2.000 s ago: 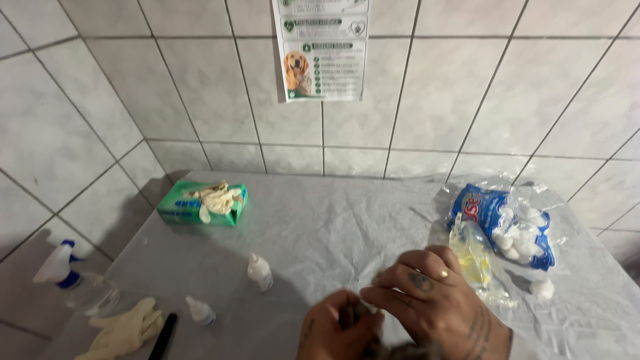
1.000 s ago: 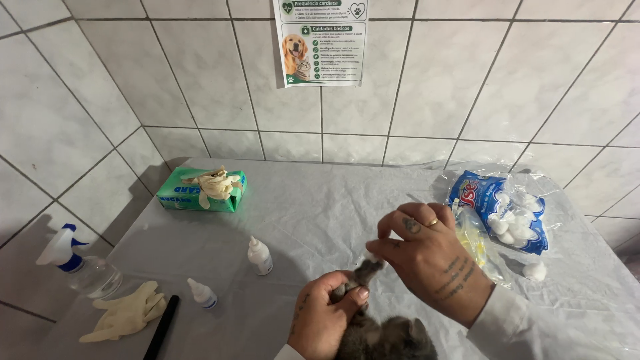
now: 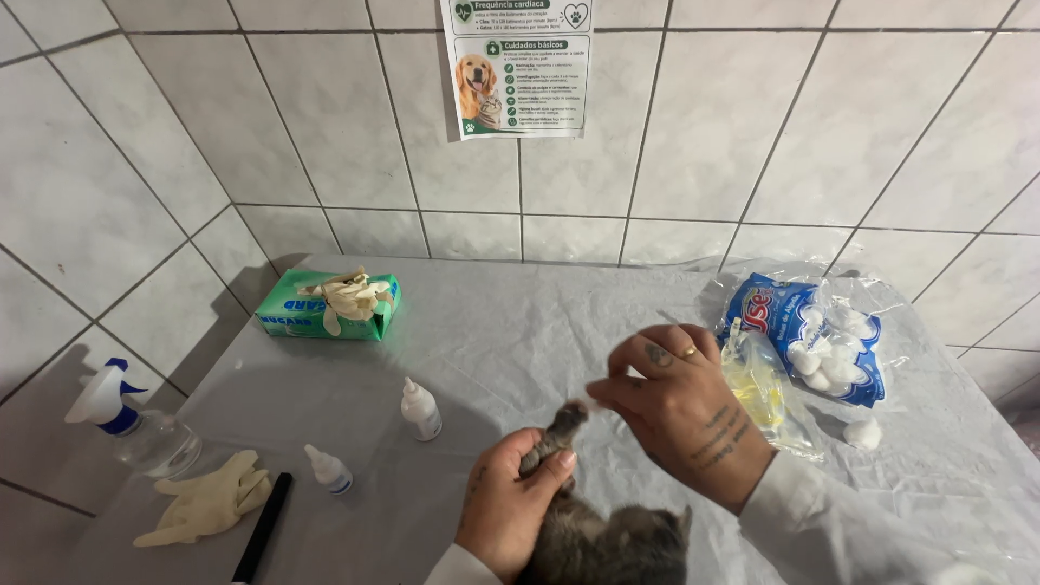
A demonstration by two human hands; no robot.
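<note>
A small grey tabby kitten (image 3: 609,544) is at the bottom centre, partly cut off by the frame edge. My left hand (image 3: 512,496) holds one of its legs between thumb and fingers, so that the paw (image 3: 569,414) points up. Just right of the paw is my right hand (image 3: 674,398), thumb and fingertips pinched together; a small whitish bit shows at the fingertips, too blurred to name. To the right lie an opened bag of cotton balls (image 3: 812,341), a clear plastic pouch with yellow contents (image 3: 756,390) and a loose cotton ball (image 3: 863,435).
A green glove box (image 3: 325,325) with latex gloves on top stands back left. Two white dropper bottles (image 3: 421,413) (image 3: 329,471), a spray bottle (image 3: 146,439), a latex glove (image 3: 207,504) and a black stick-like object (image 3: 264,528) are on the grey-covered table. A poster (image 3: 520,69) hangs on the tiled wall.
More of the kitten shows now than two seconds ago. Since one second ago, my right fingertips have moved from the paw's tip to a spot just right of it. My left hand keeps its hold.
</note>
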